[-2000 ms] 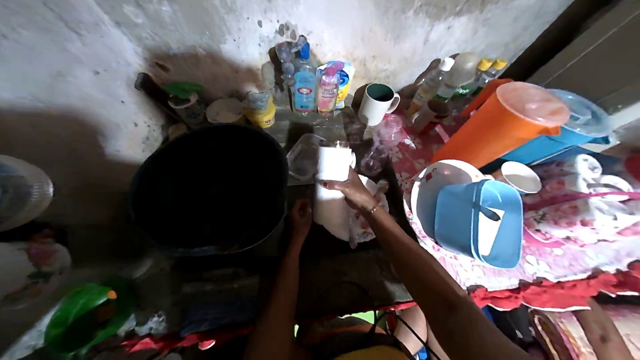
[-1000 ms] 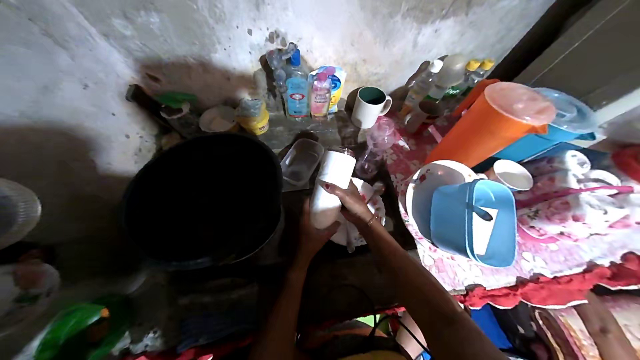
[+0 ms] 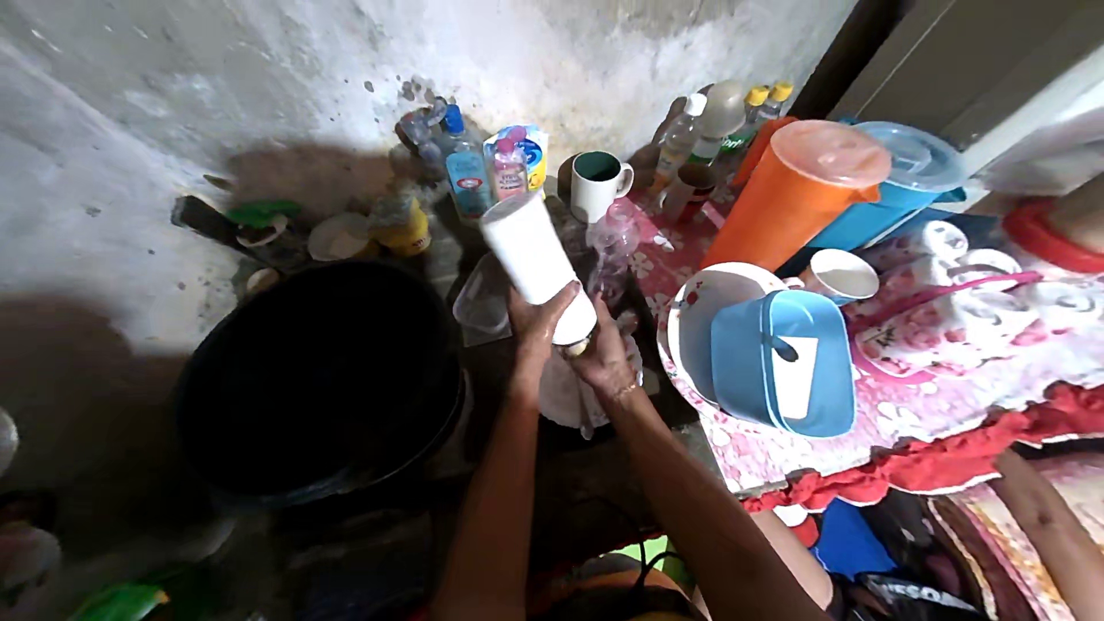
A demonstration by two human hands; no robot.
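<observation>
A white cylindrical container (image 3: 536,257) is tilted, its far end leaning up and left. My left hand (image 3: 538,328) grips its side near the lower end. At that lower end, my right hand (image 3: 605,354) has its fingers around the right side and holds something small and pale that I cannot make out. Below both hands lies a white plate (image 3: 567,398) with a spoon-like utensil on it. A clear plastic tray (image 3: 483,302) sits just left of the container, and a clear pinkish plastic bottle (image 3: 614,237) stands to its right.
Left is a large black basin (image 3: 319,379). Behind are a blue-capped bottle (image 3: 468,177), a pink bottle (image 3: 509,168) and a white mug (image 3: 597,191). At right stand an orange pitcher (image 3: 798,194), a blue plastic container (image 3: 742,366) in a bowl (image 3: 690,302), and a cup (image 3: 841,274).
The white container was upright two seconds ago and is now tilted. My left hand has moved from beside it to grip its side; my right hand has shifted toward its lower end.
</observation>
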